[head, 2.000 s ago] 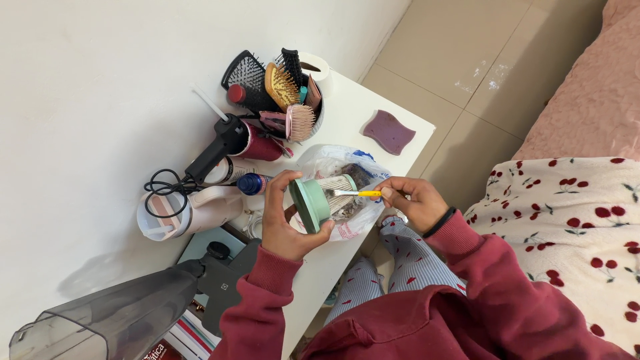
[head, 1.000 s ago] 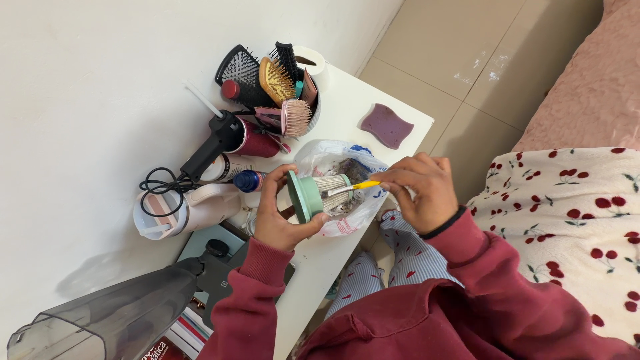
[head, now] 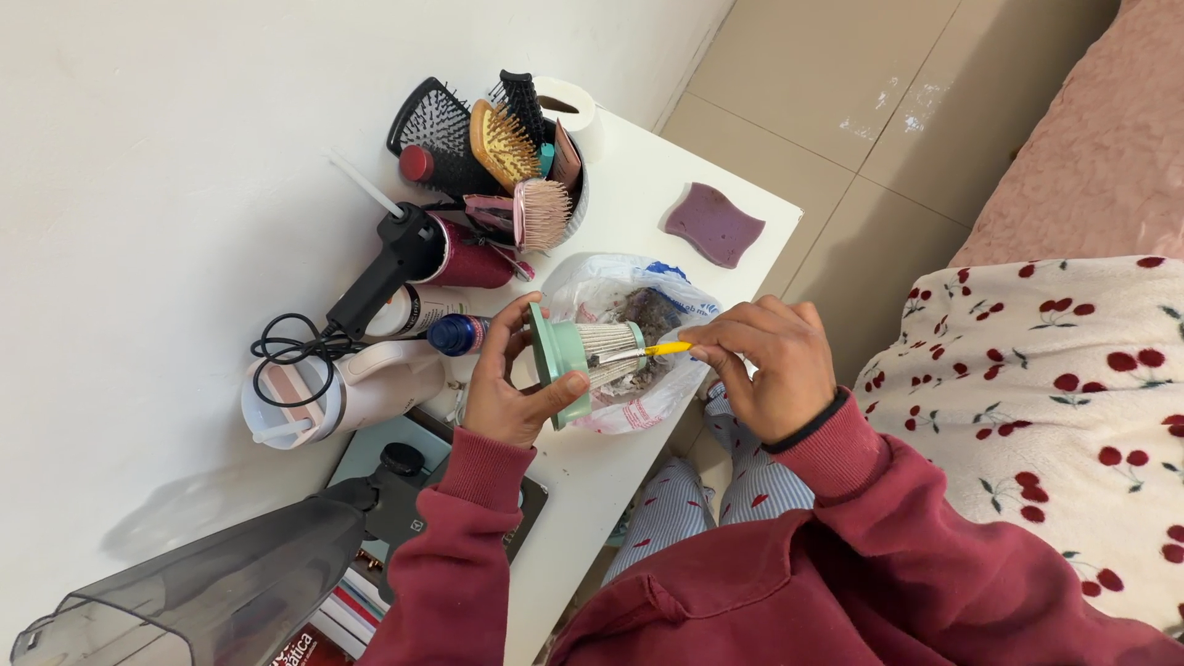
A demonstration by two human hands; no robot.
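Note:
My left hand [head: 518,379] grips the green rim of a pleated vacuum cleaner filter [head: 609,355], which lies on its side in the air. Between the fingers and thumb of my right hand [head: 763,365] is a small paintbrush with a yellow handle [head: 668,349]; its bristles touch the filter's pleats. Below the filter, a plastic bag [head: 638,416] stands open on the white table, with a heap of grey dust and lint [head: 652,313] inside.
A purple sponge [head: 715,225] lies near the table's corner. Hairbrushes [head: 505,145] in a container, a paper roll [head: 566,106], a black corded styling tool [head: 384,268], a blue-capped bottle [head: 455,334], a pale tumbler [head: 388,384] and a transparent vacuum part [head: 222,578] stand along the left.
My right hand has shifted slightly with the brush, whose bristles remain at the pleats. The filter has tilted a little in my left hand since the earliest frame.

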